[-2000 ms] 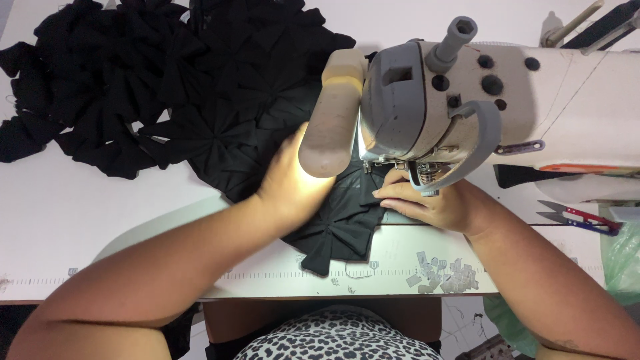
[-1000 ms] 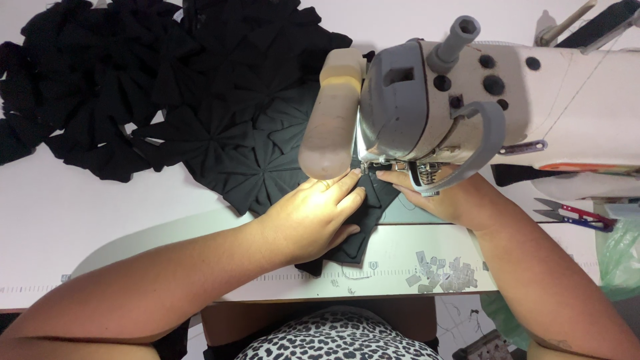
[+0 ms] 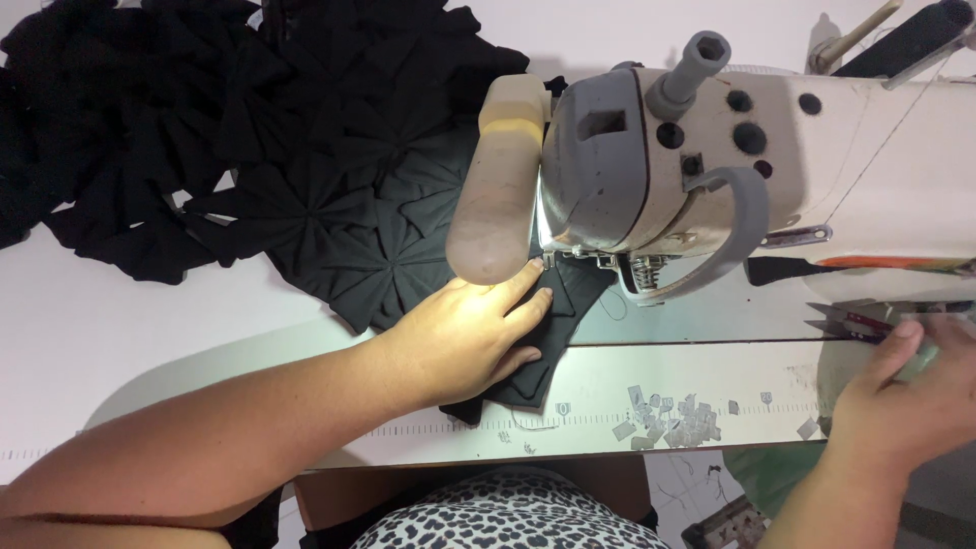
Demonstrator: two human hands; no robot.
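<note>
Black fabric of folded, star-like pleated pieces [image 3: 389,263] lies under the head of a white and grey sewing machine [image 3: 595,168]. My left hand [image 3: 473,339] rests flat on its near part, fingers spread, the index fingertip beside the presser foot [image 3: 549,261]. A lit lamp [image 3: 492,206] hangs just above that hand. At the right, my right hand [image 3: 907,389] is at the handles of thread snips [image 3: 858,324], whose blades point left. Its thumb overlaps the handle end; whether the fingers grip it is hidden by the hand and blur.
Small grey cut pieces [image 3: 679,419] lie near the table's front edge, along a printed ruler strip [image 3: 595,418]. More bunched black fabric [image 3: 137,114] covers the back left. A dark thread cone [image 3: 907,38] stands at the back right. A green bag [image 3: 770,476] hangs below the table edge.
My right hand has left the fabric by the presser foot and moved right to the snips. My left hand stays on the fabric near the presser foot.
</note>
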